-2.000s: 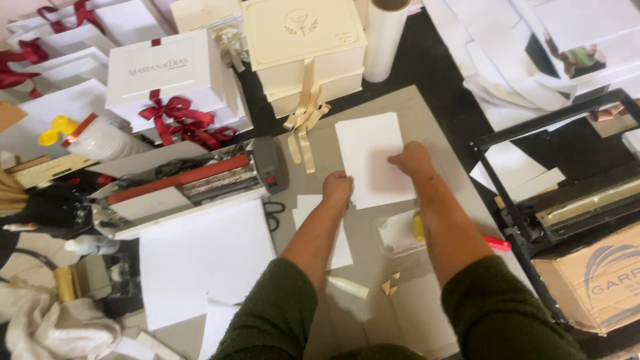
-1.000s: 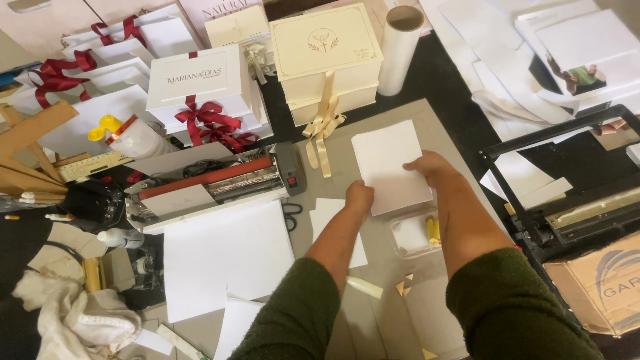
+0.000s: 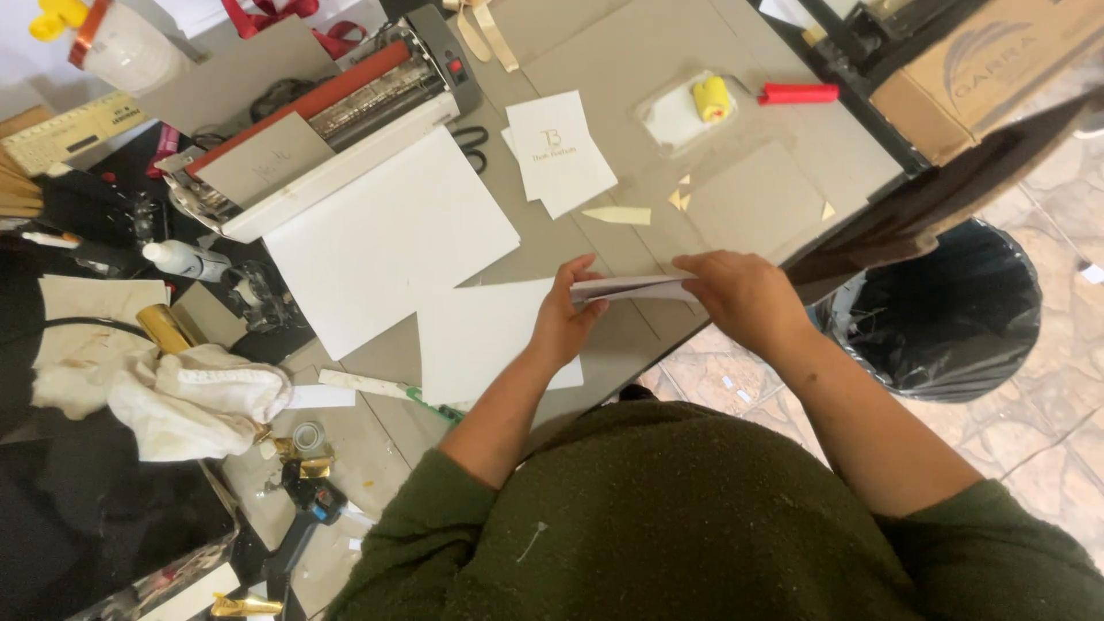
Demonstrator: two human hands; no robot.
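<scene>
Both hands hold a stack of white paper sheets point(image 3: 638, 288) on edge near the front of the table. My left hand point(image 3: 565, 312) grips the stack's left end, thumb and fingers on either side. At the right end my right hand point(image 3: 746, 297) holds it, with the fingers over the top. Beyond the stack lie two white cards point(image 3: 561, 155), the upper one printed in gold. A pointed cream strip point(image 3: 617, 215) is between them and my hands. Large white sheets point(image 3: 392, 241) and a smaller white sheet point(image 3: 474, 332) lie to the left.
A small foam roller point(image 3: 711, 97) with a red handle point(image 3: 798, 93) rests across a clear plastic tray point(image 3: 668, 121). Scissors point(image 3: 471, 148) lie beside a machine with a red roller point(image 3: 302, 108). A glue gun point(image 3: 302, 517) is lower left. A black-lined bin point(image 3: 944, 310) stands at right.
The paper stack lay flat near the plastic tray in the earlier frames; my hands have brought it close to my body and turned it on edge. The view has tipped down strongly.
</scene>
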